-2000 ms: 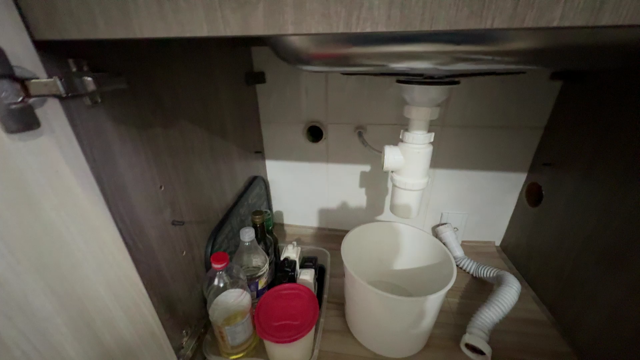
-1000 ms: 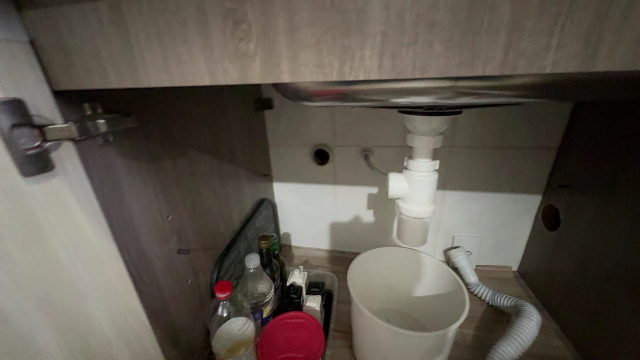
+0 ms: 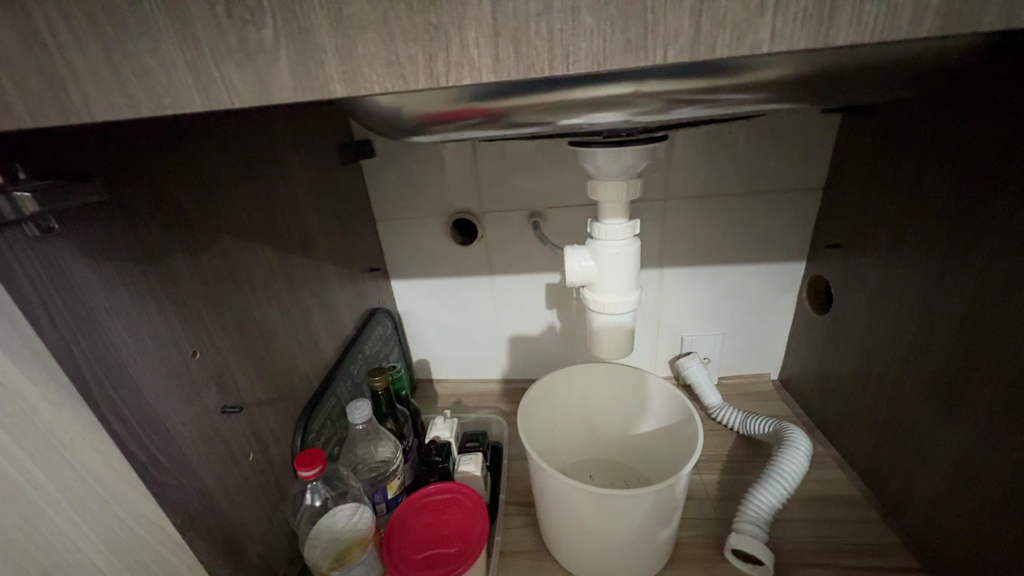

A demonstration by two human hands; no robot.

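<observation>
Neither my left hand nor my right hand is in view. A white plastic bottle trap point(image 3: 614, 264) hangs from the sink drain fitting point(image 3: 616, 160) under a metal sink basin point(image 3: 512, 108); its side outlet faces left with no pipe on it. Below the trap stands a white plastic bucket point(image 3: 610, 512) with a little dark residue on its bottom. A corrugated flexible drain hose point(image 3: 772, 456) lies loose on the cabinet floor to the right, its upper end leaning at the back wall. An open wall pipe hole point(image 3: 464, 230) shows in the tiles, left of the trap.
A clear plastic bin point(image 3: 500, 480) at left holds a red-capped bottle point(image 3: 312, 480), a clear bottle point(image 3: 376, 448), dark bottles and a red-lidded tub point(image 3: 436, 528). Behind it a dark tray point(image 3: 352, 384) leans on the side panel. A hinge point(image 3: 40, 200) juts in at upper left.
The view has shifted closer to the cabinet interior. Nothing within it has plainly moved.
</observation>
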